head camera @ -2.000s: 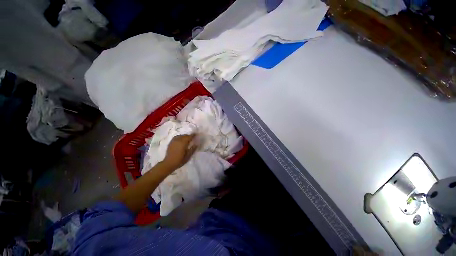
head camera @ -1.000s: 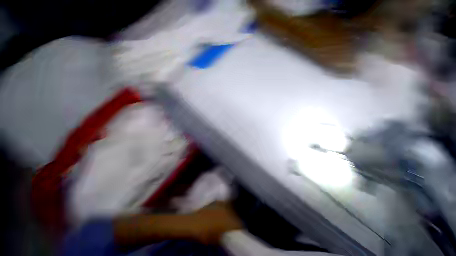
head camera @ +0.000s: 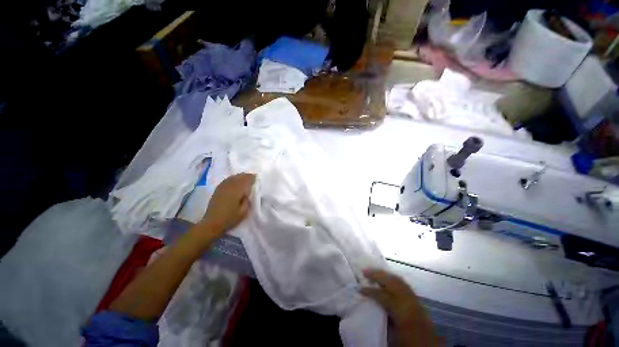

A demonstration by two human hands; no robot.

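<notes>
A white garment piece (head camera: pixel 305 237) lies across the table and hangs over its front edge. My left hand (head camera: pixel 231 201) grips its left side near the stack. My right hand (head camera: pixel 392 295) grips its lower right part at the table's front edge. The cut parts (head camera: pixel 159 179) lie in a layered white stack at the left table edge, with a bit of blue beside them. The sewing machine head (head camera: pixel 441 183) stands right of the cloth; the cloth is not under its needle area.
A red basket (head camera: pixel 130 272) with white pieces stands below the table at left, beside a big white bundle (head camera: pixel 64 271). Blue-grey cloth (head camera: pixel 216 68) and a plastic-covered brown board (head camera: pixel 339 98) lie at the back. Dark thread snips (head camera: pixel 560 303) lie at right.
The view has swung right from the basket to the machine. My left hand has left the basket area and come up onto the table; both hands now hold the spread white piece.
</notes>
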